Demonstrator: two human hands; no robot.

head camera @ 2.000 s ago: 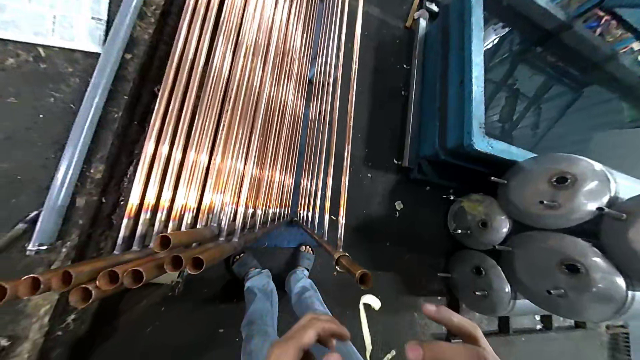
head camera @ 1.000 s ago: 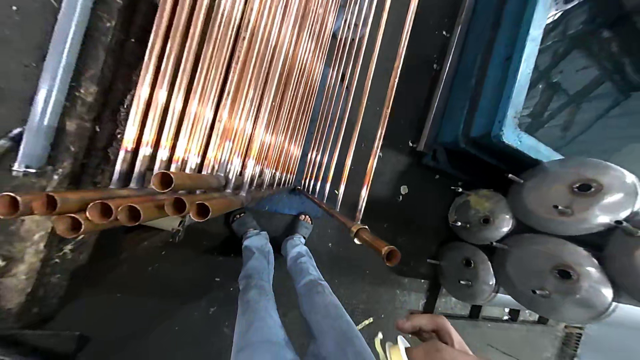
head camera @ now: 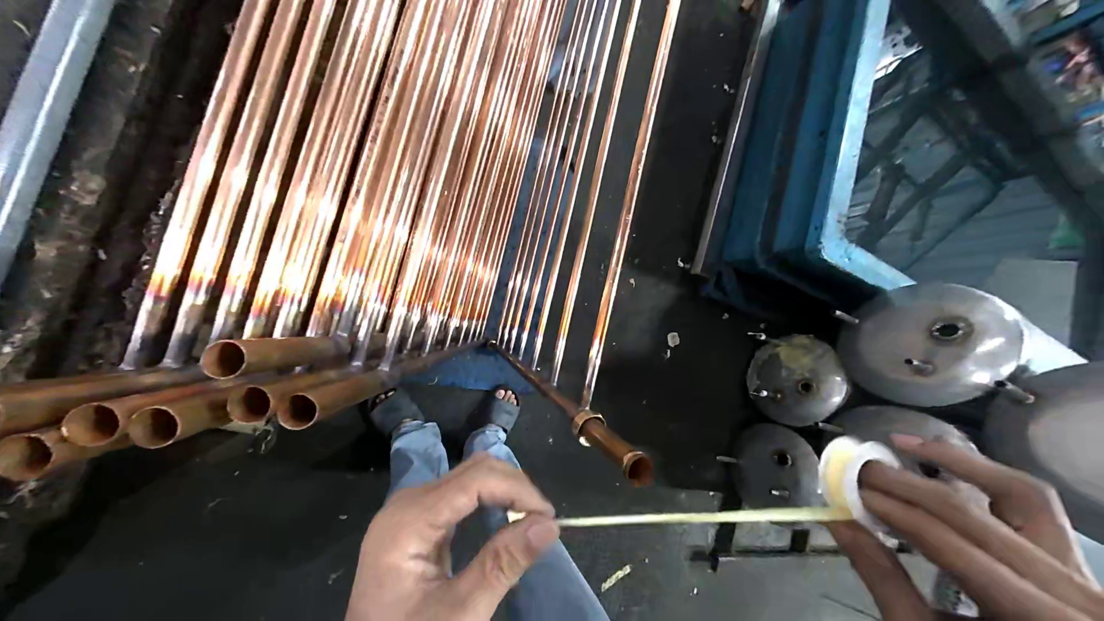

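Observation:
Between thumb and fingers, my left hand (head camera: 453,543) pinches the free end of a pale yellow tape strip (head camera: 699,518). The strip runs taut to a white spool of tape (head camera: 841,483) at the lower right. My right hand (head camera: 966,517) holds that spool, with fingers in its hub. Beyond my hands stand rows of copper tubes (head camera: 448,216) joined to larger copper header pipes. One header pipe (head camera: 621,450), with a collar near its open end, points towards me between my hands. Several open pipe ends (head camera: 297,411) lie at the left.
Metal tanks (head camera: 931,345) with stub fittings stand at the right, beside a blue metal frame (head camera: 776,172). A grey metal bar (head camera: 47,121) lies at the far left. My sandalled feet are on the dark floor near the headers, and a small scrap (head camera: 617,578) lies on the floor.
My left hand has come into view and now holds the tape's end. The strip, loose and curled earlier, is now stretched between my hands. The right hand has risen with the spool.

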